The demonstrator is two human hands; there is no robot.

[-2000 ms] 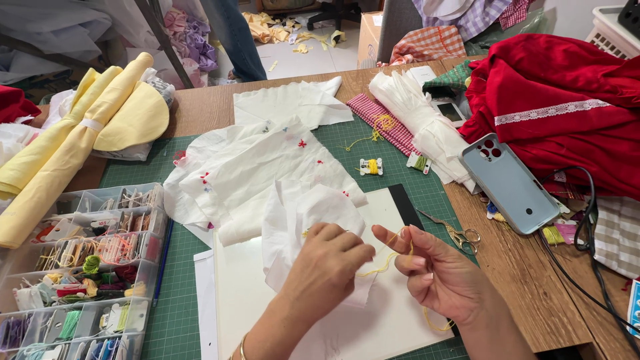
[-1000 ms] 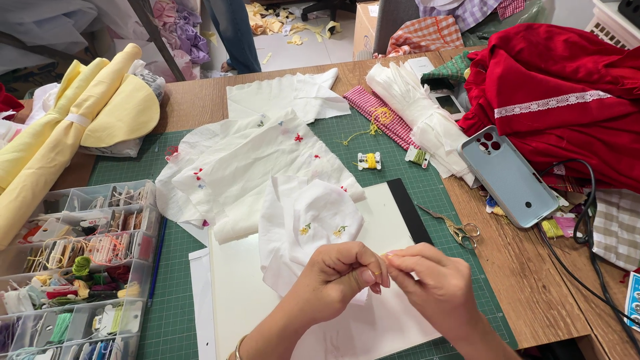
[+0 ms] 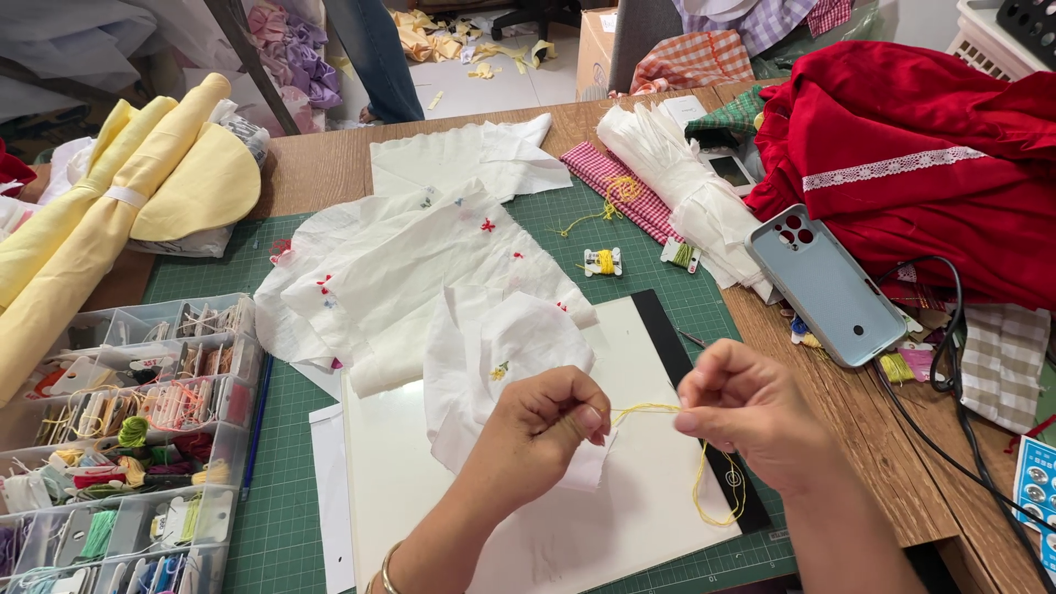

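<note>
My left hand (image 3: 549, 429) pinches the left end of a yellow embroidery thread (image 3: 645, 407), with something thin, perhaps a needle, at its fingertips. My right hand (image 3: 738, 408) pinches the same thread farther right, and a loop of it hangs below over the board's black edge. Both hands are above a white light pad (image 3: 643, 511). Behind my left hand lies a white cloth piece (image 3: 528, 330) with a small yellow and green embroidered flower. Beyond it spreads a larger white fabric (image 3: 396, 280) with small red stitched motifs.
A clear plastic floss box (image 3: 243, 363) stands at left, under rolled yellow fabric (image 3: 107, 206). Yellow floss (image 3: 606, 262) and green floss (image 3: 681, 255) on bobbins lie on the green cutting mat (image 3: 701, 322). At right are a grey-blue phone case (image 3: 825, 285), black cables and red fabric (image 3: 891, 198).
From nearly touching one second ago, my hands have moved apart, with the yellow thread stretched between them. My left hand now covers part of the embroidery on the small white cloth.
</note>
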